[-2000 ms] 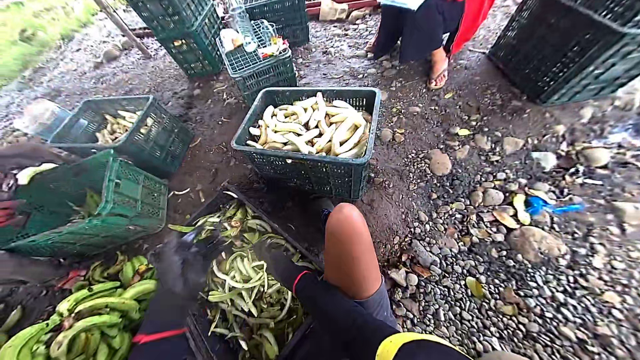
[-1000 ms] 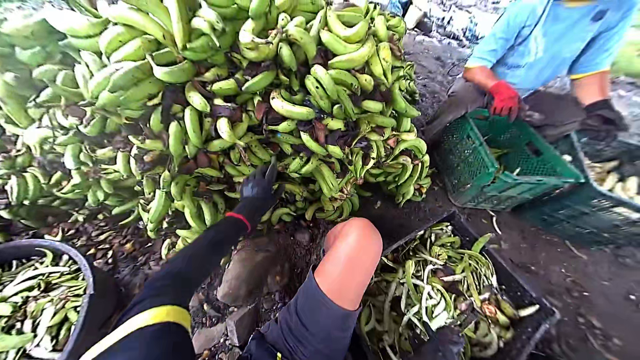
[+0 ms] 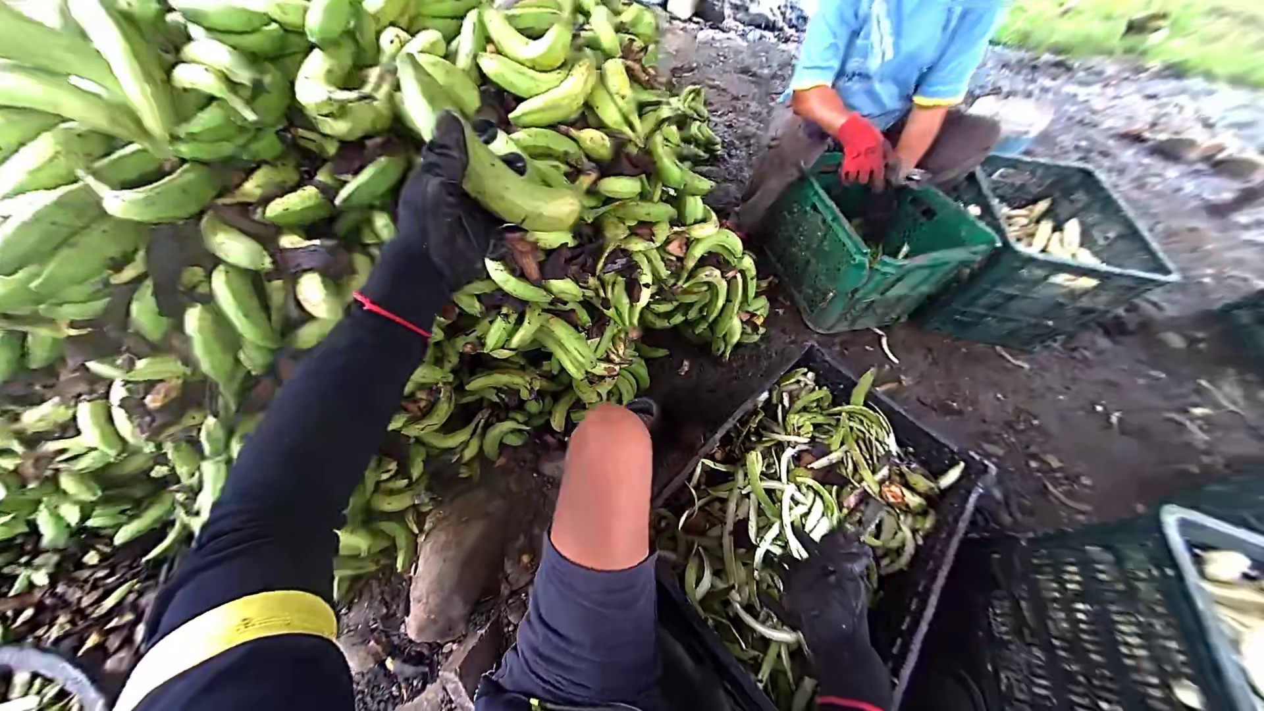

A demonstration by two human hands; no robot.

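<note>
My left hand (image 3: 449, 202), in a black glove, has its fingers closed around a green plantain (image 3: 513, 188) at the large pile of green plantains (image 3: 237, 296). My right hand (image 3: 834, 583), also black-gloved, is low over a dark crate (image 3: 963, 494) of green peel strips (image 3: 780, 464). Whether that hand holds anything cannot be made out; its fingers blend into the shadow and peels. My bare knee (image 3: 604, 484) stands between the pile and the crate.
A person in a light blue shirt (image 3: 879, 49) works over a green plastic crate (image 3: 839, 296). Beside it stands another crate (image 3: 1116, 227) with peeled plantains (image 3: 1052, 237). A crate with pale fruit (image 3: 1175, 573) is at lower right. A large stone (image 3: 449, 573) lies near my knee.
The view has swung from the crates to the pile, then partly back. My left hand, reaching at the pile's lower edge a second ago, is now higher on it with a plantain.
</note>
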